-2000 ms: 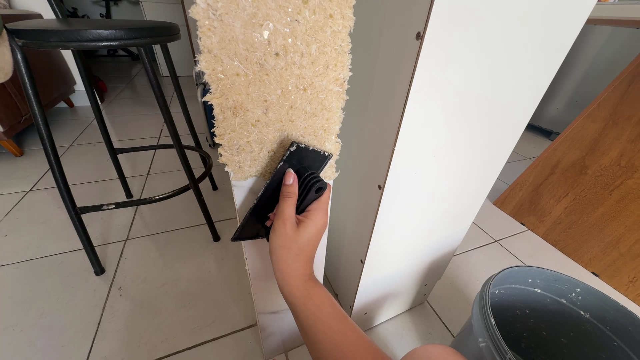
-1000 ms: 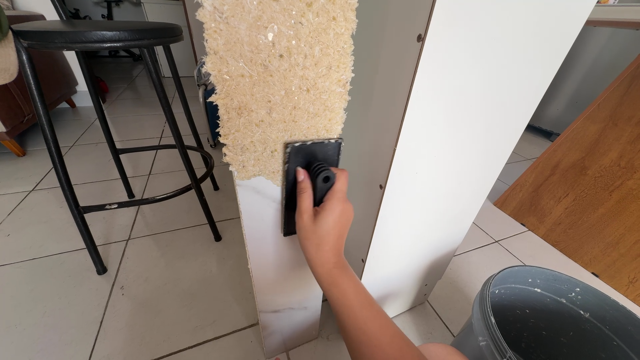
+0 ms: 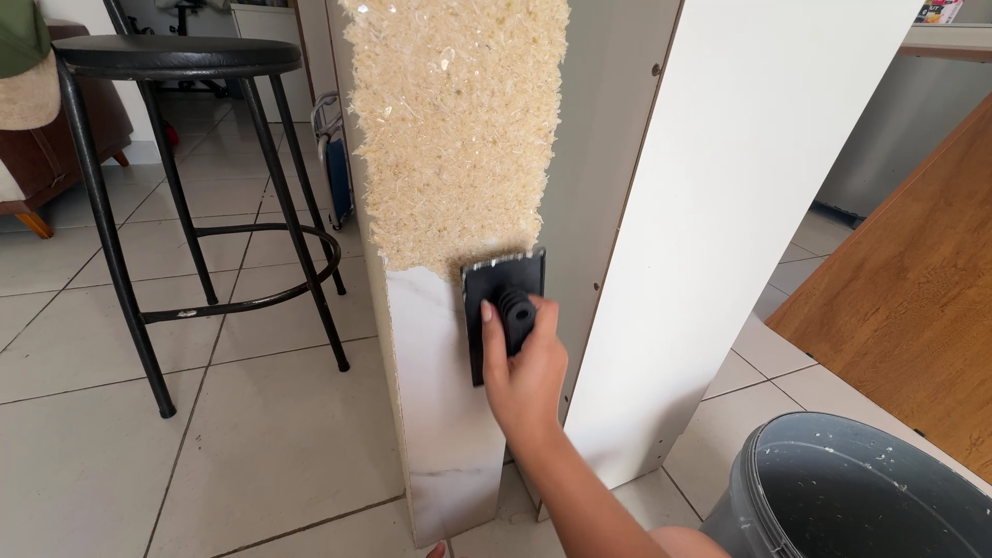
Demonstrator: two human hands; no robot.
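My right hand (image 3: 527, 364) grips the handle of a black plastic float (image 3: 504, 310), its flat plate against the narrow face of an upright panel. Above the float, a rough beige flaky coating (image 3: 457, 139) with shiny flecks covers that face. Its lower edge is uneven, and the float's top edge touches it at the right side. Below, the marbled white surface (image 3: 442, 434) is bare. Pale residue lines the float's edge. At the bottom edge of the view a small skin-coloured tip shows; whether it belongs to my left hand cannot be told.
A grey plastic bucket (image 3: 752, 473) with pale specks stands at the lower right, near my forearm. A tall white panel (image 3: 721, 194) rises right of the coated one, with a wood-grain board (image 3: 907, 310) beyond. A black metal stool (image 3: 178, 54) stands left on the tiled floor.
The float has gone from a slanted position at the coating's lower left to upright at its lower right. Since one second ago it has shifted only slightly. My right hand keeps hold of it.
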